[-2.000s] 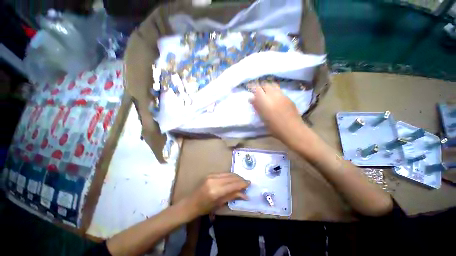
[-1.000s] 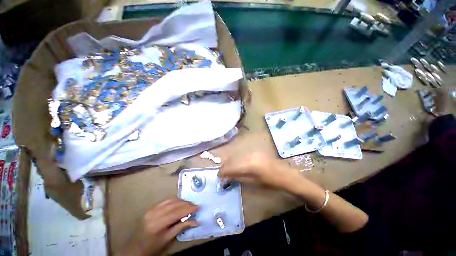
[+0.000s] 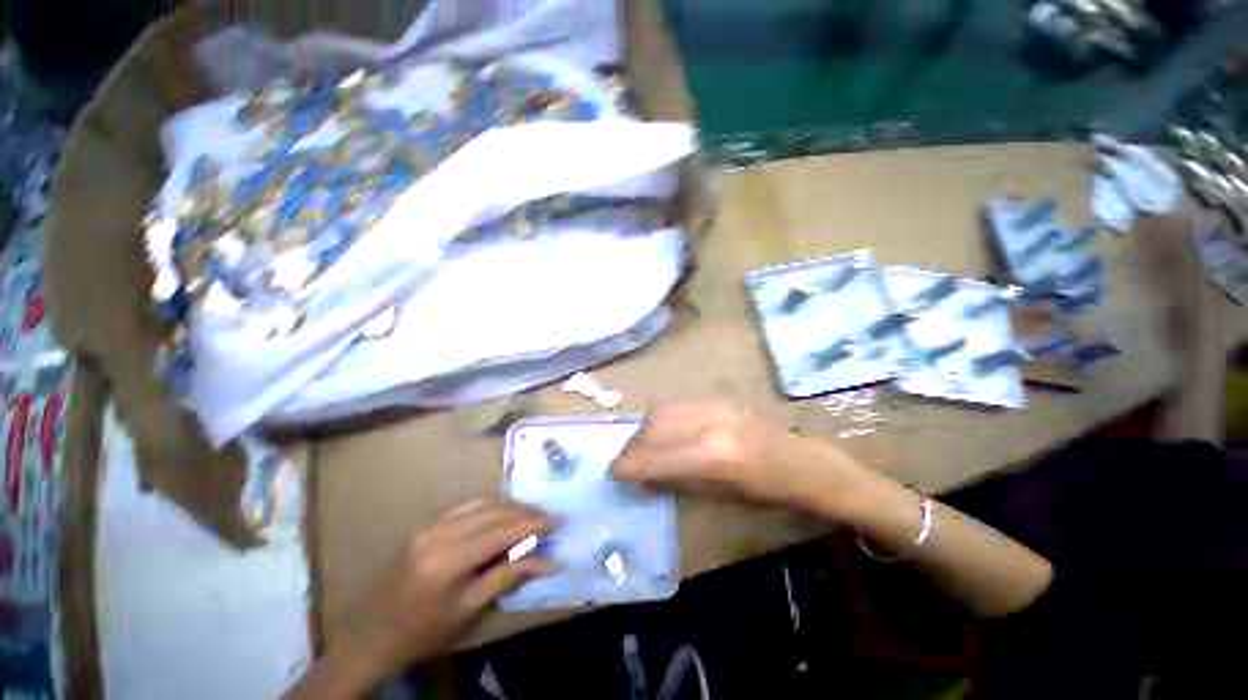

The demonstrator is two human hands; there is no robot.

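A white square post plate (image 3: 582, 527) lies on the bench in front of me. Posts show at its upper left and lower right. My left hand (image 3: 472, 563) is at its lower left corner, fingers around the post there. My right hand (image 3: 698, 458) is at its upper right corner, its fingertips covering that post. Blur hides whether either hand holds a small part. A small pale piece (image 3: 591, 390) lies just above the plate. Blue-and-gold parts (image 3: 322, 178) lie heaped on a white liner (image 3: 452, 321) in the open carton.
The torn carton (image 3: 103, 274) fills the upper left. Filled plates (image 3: 828, 324) overlap at the right, with more posts (image 3: 1047, 253) farther right. A crumpled white wrap (image 3: 1136, 185) lies behind them. A green conveyor (image 3: 849, 75) runs along the back. A white board (image 3: 178, 574) is at left.
Since two seconds ago my right hand has come from the carton to the plate's upper right post. The view has turned right. In the last second both hands have stayed at the same posts.
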